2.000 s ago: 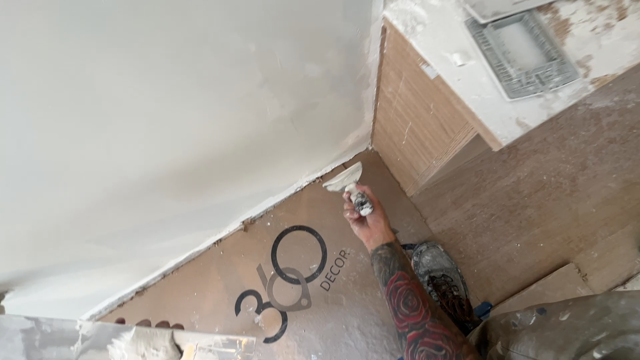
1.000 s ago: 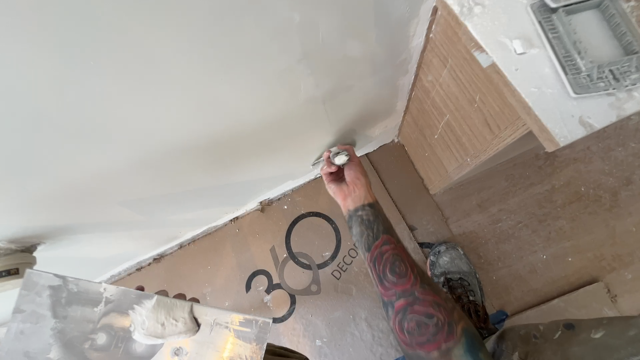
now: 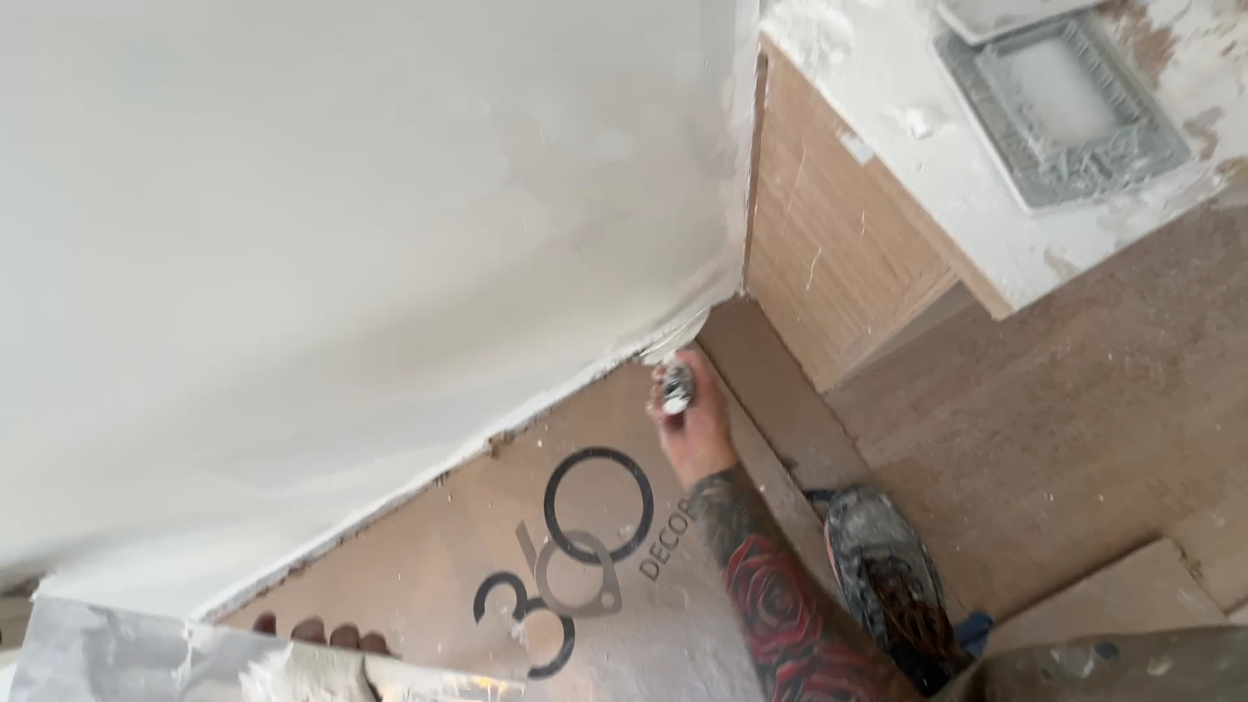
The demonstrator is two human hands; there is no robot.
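Observation:
My right hand (image 3: 694, 419) grips the handle of a filling knife (image 3: 680, 341), whose pale, compound-smeared blade lies at the foot of the plastered wall (image 3: 390, 224), close to the corner. At the bottom left, the fingertips of my left hand (image 3: 327, 634) show past the edge of a plasterer's hawk (image 3: 127, 648); the rest of that hand is hidden beneath it. A heap of wet filler (image 3: 317, 675) sits on the hawk, cut off by the frame's lower edge.
Printed protective board (image 3: 458, 526) covers the floor along the wall. A wood-grain cabinet (image 3: 838, 214) with a plaster-spattered top (image 3: 936, 146) stands at the right, bearing a grey plastic frame (image 3: 1068, 112). My shoe (image 3: 882, 575) rests on the floor below it.
A second ago the knife was on the lower wall; it is now at the wall's foot, nearer the corner. The hawk sits lower in view, with more of my left fingertips showing.

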